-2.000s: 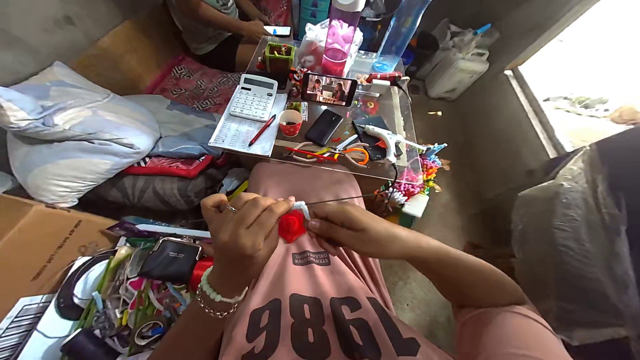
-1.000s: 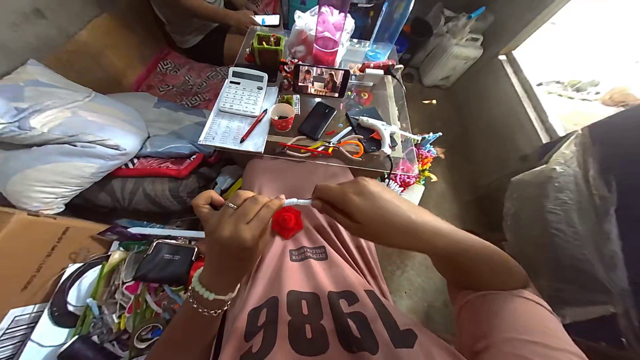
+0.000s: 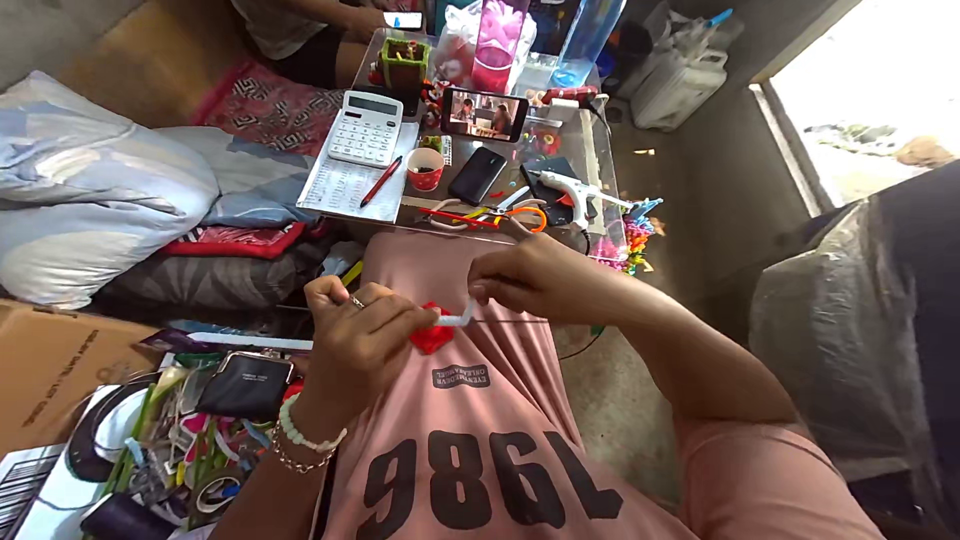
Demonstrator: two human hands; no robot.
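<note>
Over my lap, my left hand (image 3: 367, 337) pinches a red artificial rose (image 3: 430, 330) together with one end of a narrow white strip (image 3: 451, 320). The strip runs right and bends upward to the fingertips of my right hand (image 3: 517, 281), which pinch its other end. A thin dark wire or stem (image 3: 510, 322) reaches out to the right below my right hand. The part of the rose behind my left fingers is hidden.
A glass-topped table (image 3: 609, 180) ahead holds a white calculator (image 3: 366, 129), pliers (image 3: 487, 217), a hot glue gun (image 3: 577, 193) and a phone on its side (image 3: 484, 115). At lower left are a black coin purse (image 3: 247, 384) and craft supplies. A person sits beyond.
The white strip, nearly straight between my hands one second ago, is now bent upward at its right end. The rose has turned, and its open face no longer shows.
</note>
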